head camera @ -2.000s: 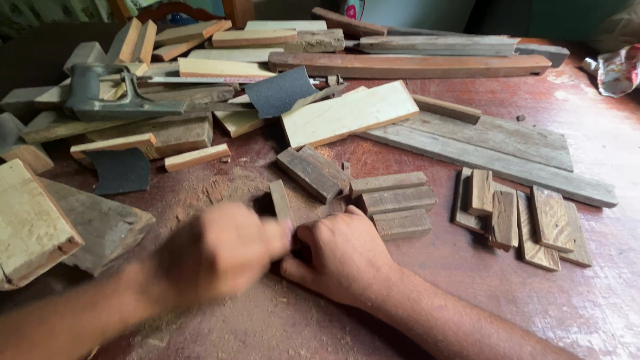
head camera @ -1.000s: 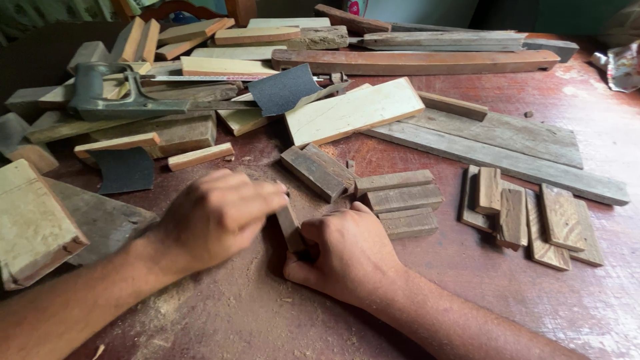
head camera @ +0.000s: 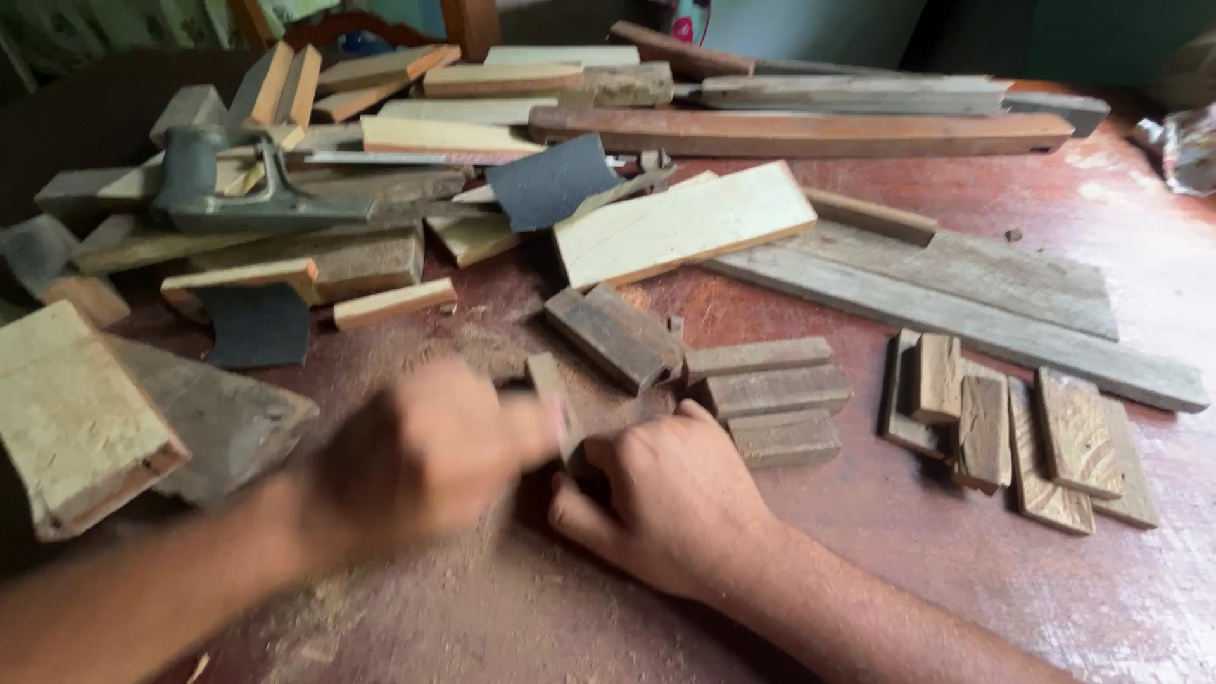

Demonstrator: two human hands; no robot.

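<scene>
My right hand (head camera: 679,499) is closed around the lower end of a small wooden block (head camera: 551,394) that stands out beyond its fingers, low over the table. Beside the block's left side, my left hand (head camera: 446,446) is blurred by motion, its fingers curled; whether it holds something cannot be seen. Short dark wood blocks (head camera: 613,337) lie just beyond the hands, and several more short blocks (head camera: 774,391) rest in a row by my right knuckles. Sawdust (head camera: 380,608) is scattered over the red-brown table around both hands.
Offcuts and boards are piled along the back with a hacksaw frame (head camera: 256,195), a curved wooden piece (head camera: 798,130) and dark abrasive sheets (head camera: 556,180). Grey planks (head camera: 959,313) lie at back right, small wood pieces (head camera: 1078,432) at right. A thick pale board (head camera: 85,418) is at left.
My left hand has shifted between frames beside the small block, blurred two seconds ago and now, clearer one second ago. My right hand stays at the block's lower end.
</scene>
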